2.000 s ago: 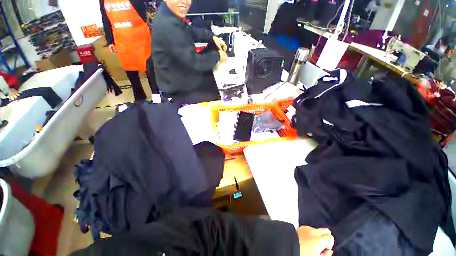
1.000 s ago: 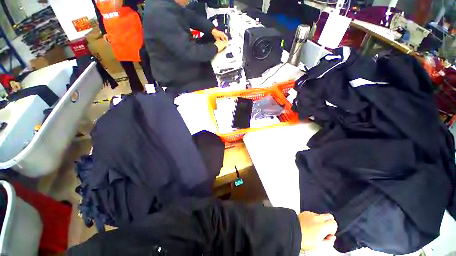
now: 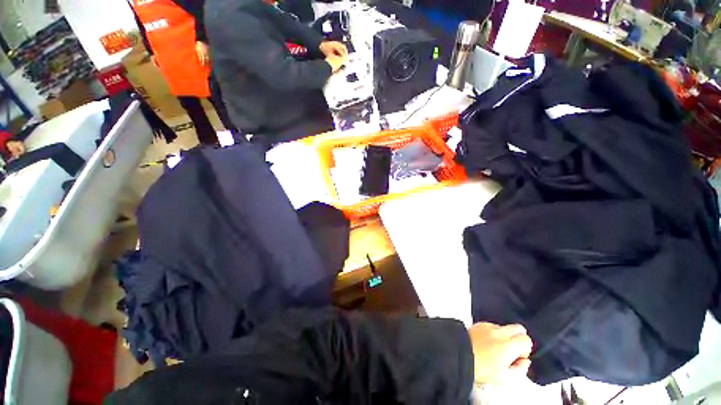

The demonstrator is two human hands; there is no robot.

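Observation:
A large heap of dark navy garment (image 3: 585, 229) with white trim lies on the white table (image 3: 431, 237) at right. My left hand (image 3: 500, 352), in a black sleeve, is at the near left edge of this heap, fingers curled and touching or beside the cloth. Whether it grips the cloth or anything else is hidden. My right hand is not in view.
An orange basket (image 3: 356, 207) holds a dark phone (image 3: 375, 170) and pale items. More dark cloth (image 3: 229, 237) hangs at left. A black speaker-like box (image 3: 403, 67) and a steel flask (image 3: 464, 51) stand behind. A person works across. Dark pointed tips (image 3: 569, 393) show at the bottom edge.
The view has tipped downward and the surroundings have shifted up and slightly left. The near table edge shows more. My left hand stays curled at the garment's edge.

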